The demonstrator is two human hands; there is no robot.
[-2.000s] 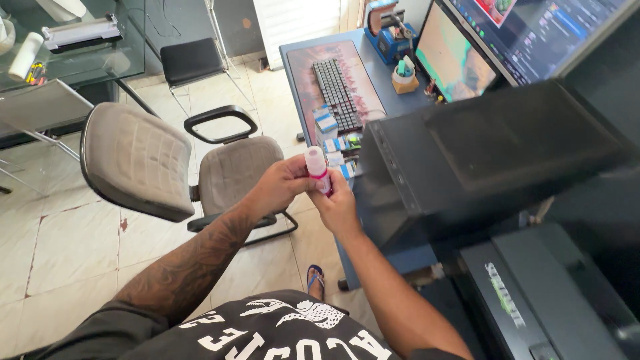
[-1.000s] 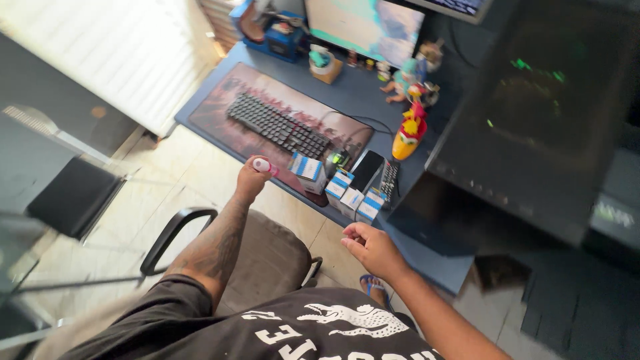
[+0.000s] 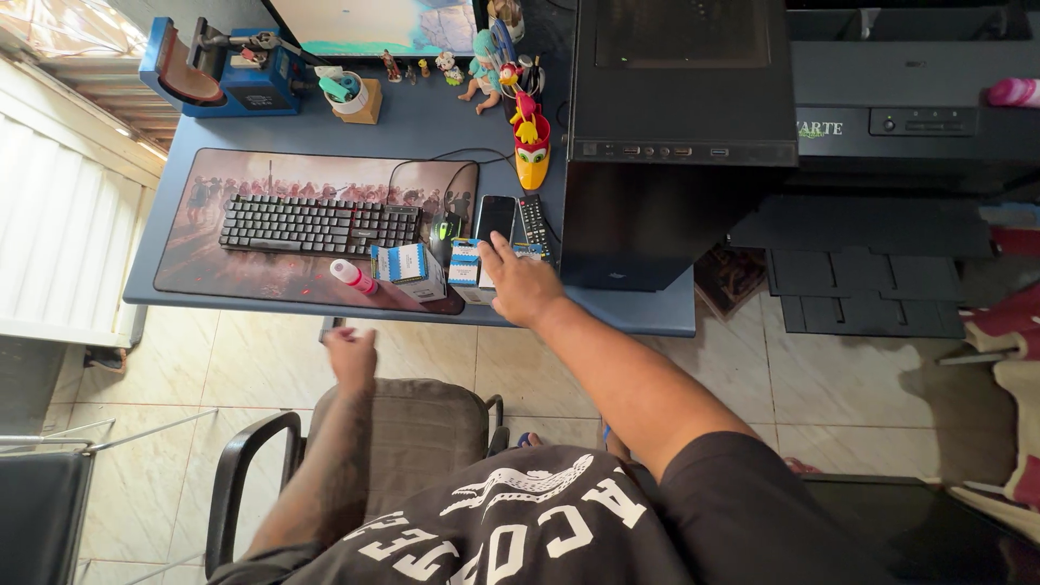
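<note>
My right hand (image 3: 524, 284) lies over a small blue and white carton (image 3: 466, 275) at the desk's front edge, its fingers reaching onto the top; whether it grips is hard to tell. Beyond the fingertips lies a smartphone (image 3: 496, 218), with a black remote control (image 3: 534, 221) beside it. My left hand (image 3: 353, 354), slightly blurred, hangs just off the desk's edge with fingers curled; nothing shows in it. A pink bottle with a white cap (image 3: 354, 277) rests on the desk mat near it. Another blue and white carton (image 3: 413, 271) sits between the bottle and my right hand.
A keyboard (image 3: 319, 226) and a mouse (image 3: 444, 234) are on the desk mat (image 3: 195, 268). A blue heat press (image 3: 227, 73) stands at the back left. A black computer case (image 3: 678, 146) rises at the right, beside a printer (image 3: 910, 122). An office chair (image 3: 422, 431) is below the desk.
Two seconds ago both hands were at the pink bottle; one second ago my left hand alone held it. Now it rests on the mat, let go. My right hand has moved onto the carton. The view has shifted strongly.
</note>
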